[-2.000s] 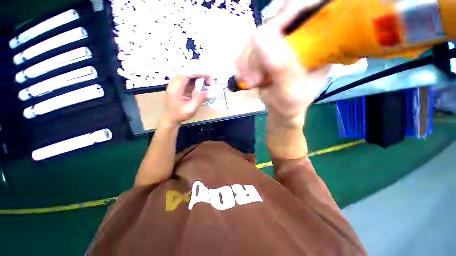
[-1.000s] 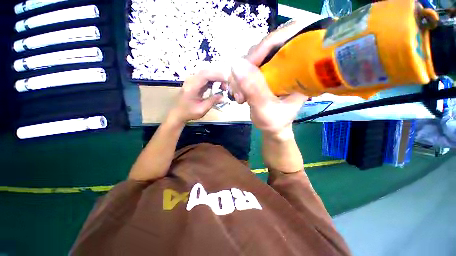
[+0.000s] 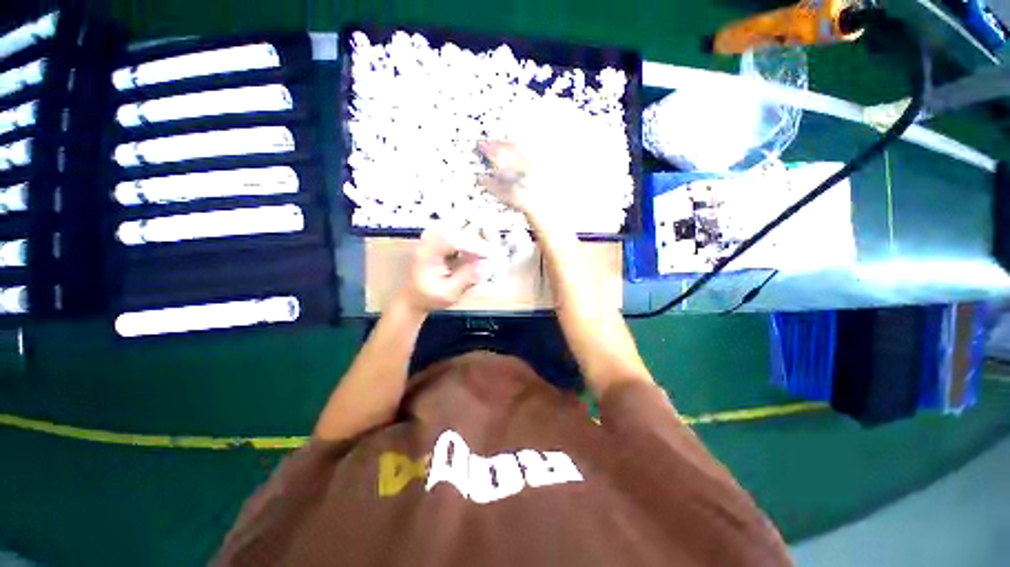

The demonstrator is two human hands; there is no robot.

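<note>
My left hand (image 3: 441, 271) is over the tan work board (image 3: 388, 271), its fingers closed around a white tube housing (image 3: 484, 264) seen roughly end-on; glare washes out its outline. My right hand (image 3: 509, 172) reaches over the black parts tray (image 3: 634, 144), its fingertips at the heap of small white parts (image 3: 421, 122). Whether it has a part between the fingers cannot be told. The orange electric screwdriver (image 3: 781, 28) hangs at the upper right, away from both hands.
Black tube trays (image 3: 210, 266) with rows of white tubes lie at left. A white block with dark mechanism (image 3: 692, 230) stands on a blue tray (image 3: 640, 253) at right, a clear plastic bag (image 3: 709, 122) behind it. The black cord (image 3: 808, 183) crosses the right side.
My right hand has let go of the screwdriver and moved over the parts heap. The screwdriver now hangs at the upper right. My left hand still holds the white housing over the board.
</note>
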